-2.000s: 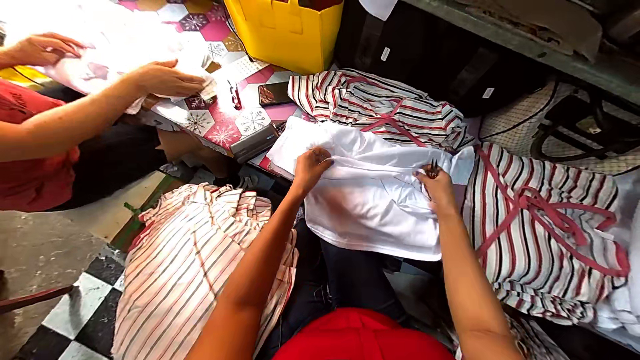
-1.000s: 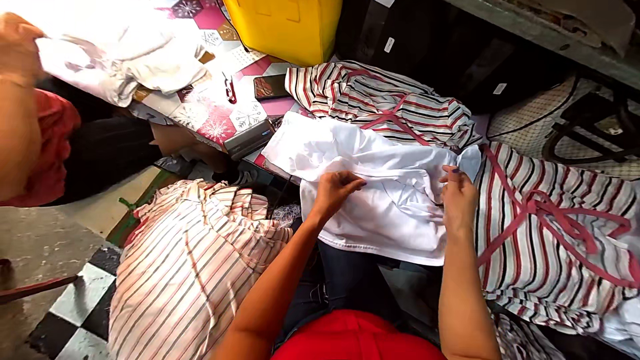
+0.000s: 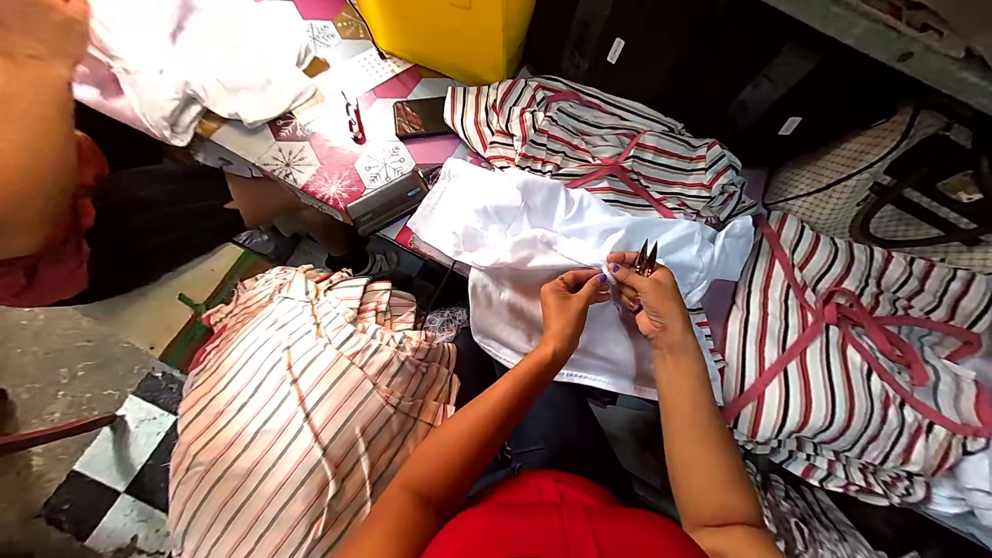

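Observation:
A white fabric garment (image 3: 535,310) lies over the table edge and my lap. My left hand (image 3: 572,302) pinches a bit of its cloth between thumb and fingertips. Close against it, my right hand (image 3: 645,294) holds the same spot with thumb and finger, and small thread snips (image 3: 645,258) rest in that hand with two pointed blades upward. Striped garments with pink ties lie behind the white cloth (image 3: 597,155) and to its right (image 3: 852,341). What exactly the fingertips hold is too small to tell.
A phone (image 3: 422,117), a grey case (image 3: 387,203) and a yellow container (image 3: 457,39) are on the patterned table (image 3: 287,159). Striped garments (image 3: 310,411) are heaped at my left. A co-worker's arm (image 3: 39,132) is at the far left, near white cloth (image 3: 209,62).
My hands were apart on the white garment and have come together at one spot on it. The co-worker's hands have moved off the table cloth toward the left edge.

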